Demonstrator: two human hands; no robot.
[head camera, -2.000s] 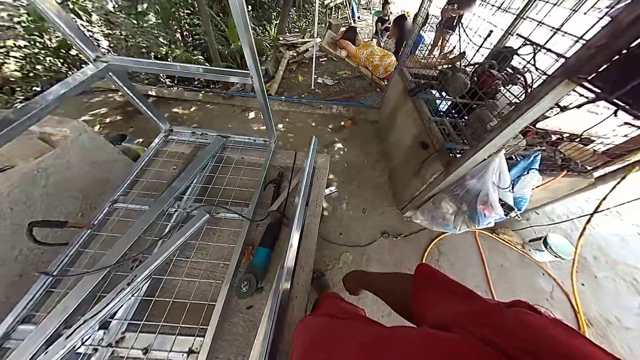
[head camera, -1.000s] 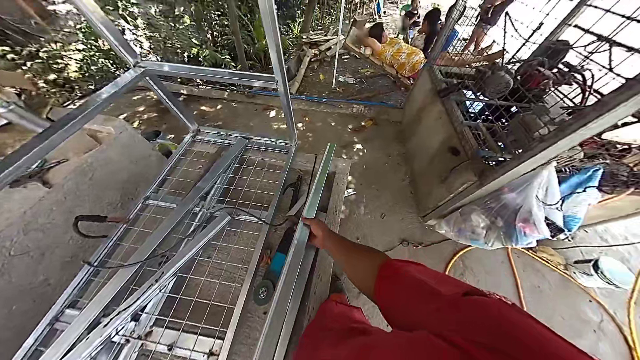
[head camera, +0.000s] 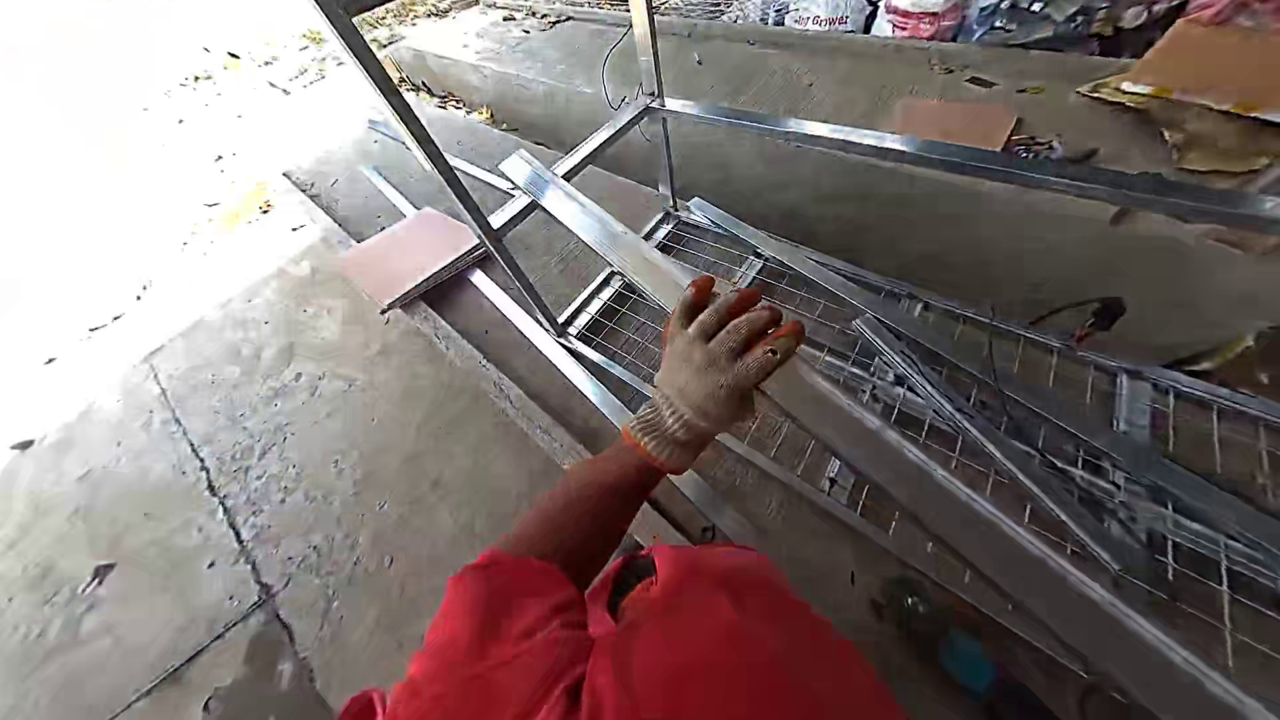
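Observation:
My left hand (head camera: 722, 365), in a knitted glove with orange fingertips, grips a long, flat-sided metal bar (head camera: 910, 470) from above. Its fingers lie over the bar's far edge; the thumb is hidden. The bar slants across a welded metal frame (head camera: 890, 150) and its wire mesh panel (head camera: 620, 320), and its far end crosses over a frame rail. Thinner metal pieces (head camera: 960, 420) lie on the mesh. A blurred teal tool (head camera: 965, 660), apparently the angle grinder, sits at the lower right. My right hand is out of view.
A pinkish square tile (head camera: 410, 255) lies across metal strips at the left. A low concrete ledge (head camera: 800, 60) runs behind the frame, with another tile (head camera: 955, 123) and cardboard (head camera: 1210, 65). A dark cable with a red part (head camera: 1095, 320) is at the right. An upright post (head camera: 440, 165) rises nearby.
The view has swung strongly left. One second ago my right hand held a metal bar; now it is out of view, and my gloved left hand has come into view on a bar.

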